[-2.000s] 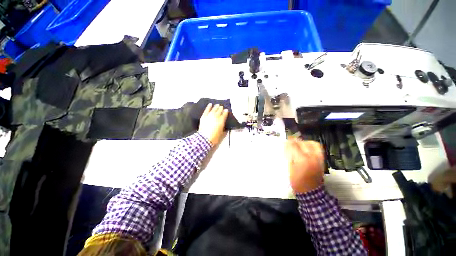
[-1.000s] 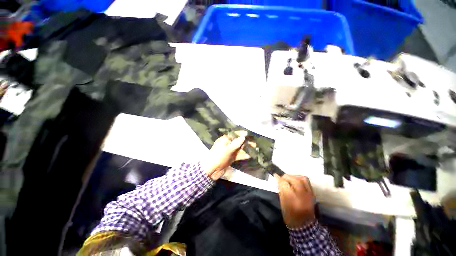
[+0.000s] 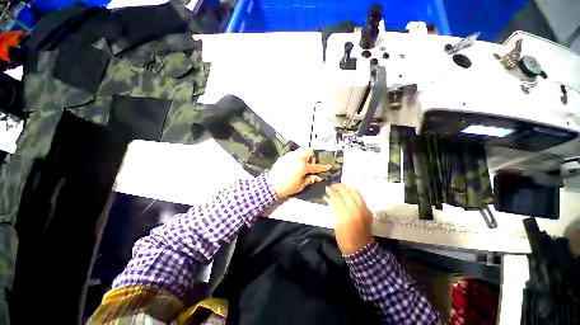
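Note:
A camouflage and black cloth panel (image 3: 257, 136) runs diagonally from the linked pile of sewn panels (image 3: 143, 76) to just in front of the presser foot (image 3: 348, 141). My left hand (image 3: 294, 172) lies on the panel's near end, holding it, forefinger pointing right. My right hand (image 3: 348, 212) is at the panel's lower right edge, fingertips on the black part; whether it grips the cloth is hard to tell. The white sewing machine (image 3: 432, 76) stands behind. Camouflage strips (image 3: 445, 168) lie under its arm.
A metal loop end (image 3: 488, 216) sticks out beside the strips. A dark tray or phone (image 3: 528, 195) lies right of them. Dark strips (image 3: 547, 279) heap at far right. A blue crate (image 3: 343, 16) is behind the table. Red patterned cloth (image 3: 474, 301) is below the table edge.
The panel end has come away from the presser foot and turned diagonally towards me. Both hands moved with it, then up closer to the foot. The view has shifted.

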